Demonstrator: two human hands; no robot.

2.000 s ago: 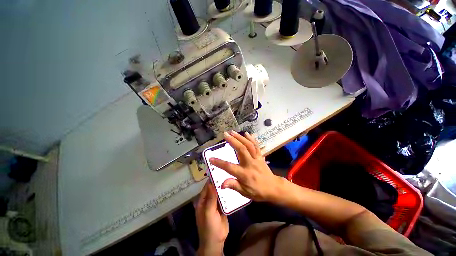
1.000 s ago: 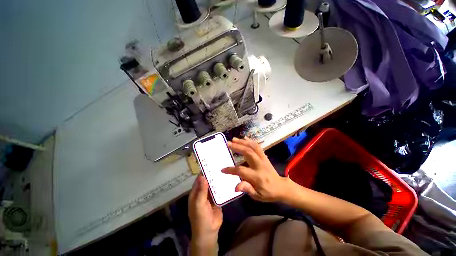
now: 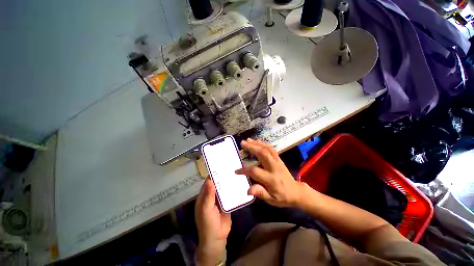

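A smartphone [image 3: 224, 176] with a bright white screen is held upright in front of the table's front edge. My left hand [image 3: 212, 221] grips its lower left side; the fingers behind the phone are hidden. My right hand [image 3: 273, 176] is over the phone's right side with fingers apart, one fingertip at the screen. It grips nothing. The screen content is too bright to read. The cream-grey overlock machine [image 3: 218, 57] stands just behind the phone, with lint on its front and four dials.
The white table [image 3: 104, 187] has a printed ruler along its front edge. Dark thread cones [image 3: 312, 13] and a beige spool disc [image 3: 332, 65] stand behind right. A red basket [image 3: 332, 156] holding black fabric is lower right. Purple fabric [image 3: 397, 62] hangs upper right.
The phone and my left hand have shifted slightly left and up in the view. My right hand's fingers have drawn back toward the screen's right side. The camera view has shifted a little.
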